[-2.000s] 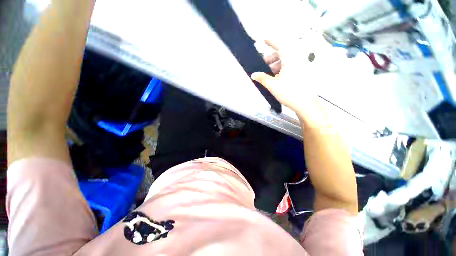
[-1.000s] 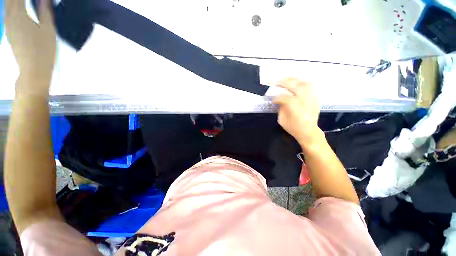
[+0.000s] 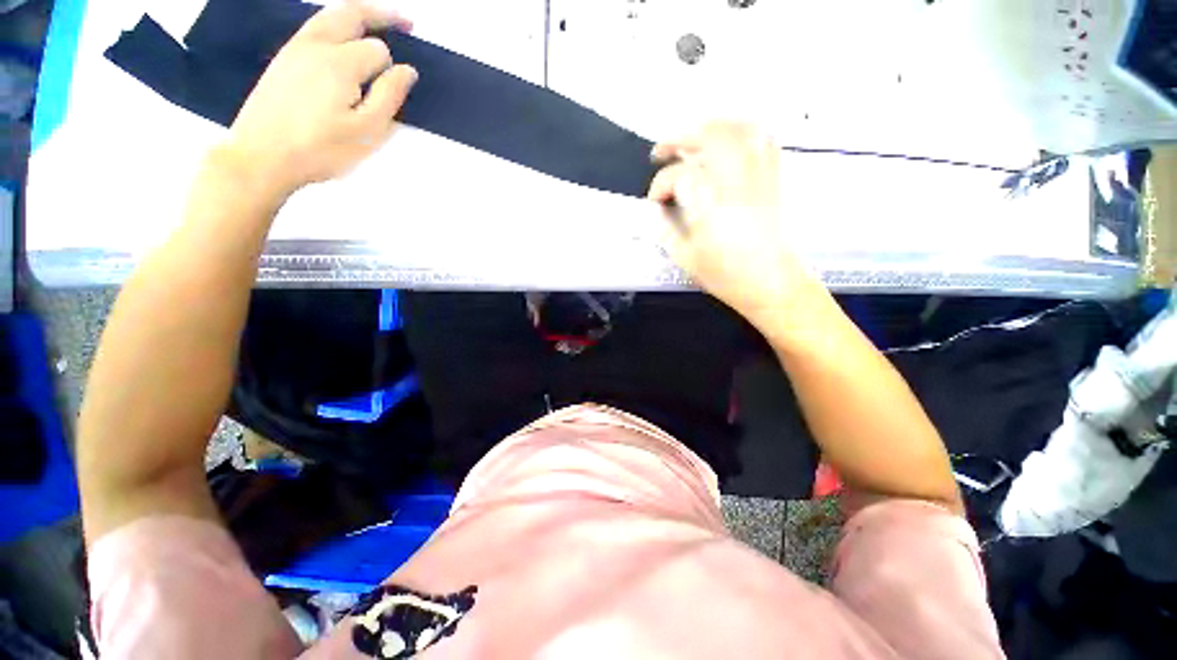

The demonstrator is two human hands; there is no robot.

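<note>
A long black strip (image 3: 516,123) lies slantwise across the white table (image 3: 516,232), its left end split into two pointed parts. My left hand (image 3: 329,97) is on the strip's left part, thumb and fingers bent onto the cloth. My right hand (image 3: 723,200) has its fingertips at the strip's right end, pinching it; that end is partly hidden by the fingers.
A measuring tape (image 3: 452,268) runs along the table's front edge. Small dark snips (image 3: 1036,174) lie at the right. The machine head (image 3: 1033,65) stands at upper right. Blue bins (image 3: 368,548) with dark pieces are below the table. A person's white sleeve (image 3: 1078,464) shows at right.
My left hand has come from the far left inward onto the strip. The strip now lies flatter, its left end spread on the table. My right hand has moved slightly up and left.
</note>
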